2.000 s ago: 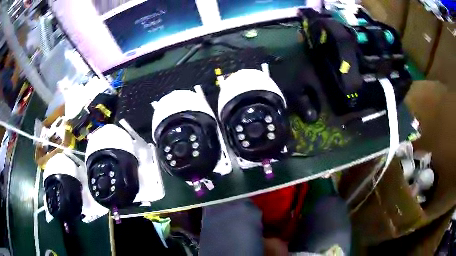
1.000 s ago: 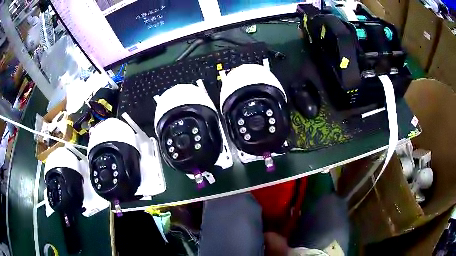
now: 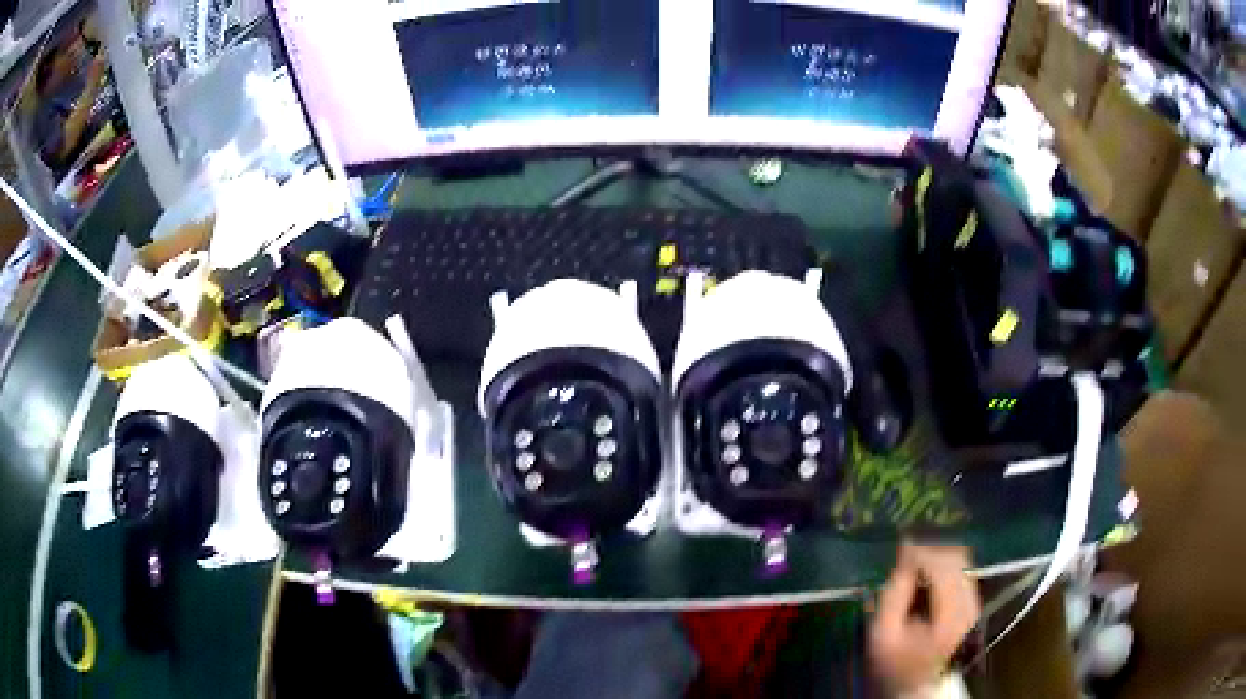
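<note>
Several white-hooded PTZ cameras with black ball heads stand in a row on the green bench, lenses facing me. One camera [image 3: 768,410] is rightmost, with another camera [image 3: 571,423] close beside it. A third camera [image 3: 332,458] stands left of a gap, and the far-left camera [image 3: 164,458] is turned more sideways. Purple-and-white tags hang below the lenses. My right hand [image 3: 926,612] is blurred over the bench's front edge, right of the cameras and touching none of them. Its fingers look curled; whether it holds anything is unclear. My left hand is not in view.
Behind the cameras are a black keyboard [image 3: 574,253] and a monitor [image 3: 683,82] with dark-blue windows. At right are a mouse [image 3: 885,396], a patterned mat [image 3: 895,489], bulky black devices [image 3: 977,314], and a white strip [image 3: 1082,478] over the edge. A parts tray [image 3: 157,307] and tape roll [image 3: 77,636] are at left.
The view has turned, so the monitor looks level and the two right cameras sit further right and lower. My right hand has come up at the bench's front edge. The cameras remain standing in their row.
</note>
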